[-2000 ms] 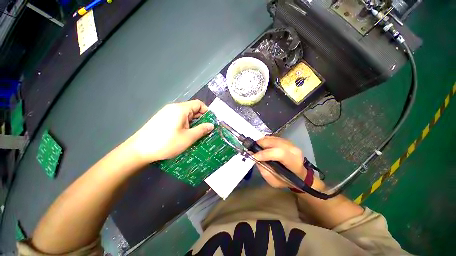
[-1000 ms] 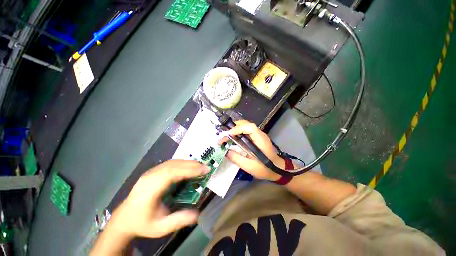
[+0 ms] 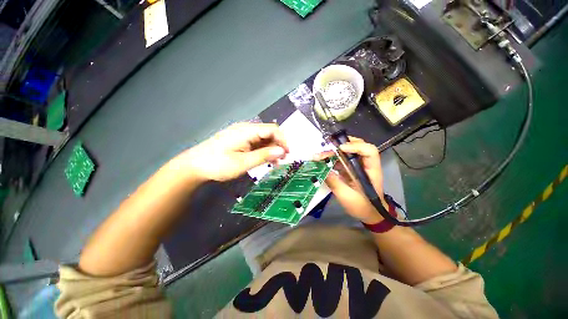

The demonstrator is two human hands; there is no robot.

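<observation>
A green PCB panel (image 3: 283,194) lies tilted over a white board (image 3: 300,138), its small dark components facing up. My right hand (image 3: 356,180) grips the black soldering iron (image 3: 350,153) and pinches the panel's right corner. The iron's metal tip points up beside the pale round cup (image 3: 339,92), which holds silvery waste. My left hand (image 3: 240,149) is just beyond the panel's far edge, over the white board. Its thumb and fingers are apart and I see nothing held in them.
A yellow sponge (image 3: 400,100) sits right of the cup, near the dark solder feeder (image 3: 436,56). The iron's cable (image 3: 522,134) loops around at the right. Other green panels lie on the conveyor at the left (image 3: 80,169) and top (image 3: 302,5).
The panel has turned from solder side to component side up since the oldest frame. My left hand has moved from the near left to the panel's far edge. My right hand keeps the iron.
</observation>
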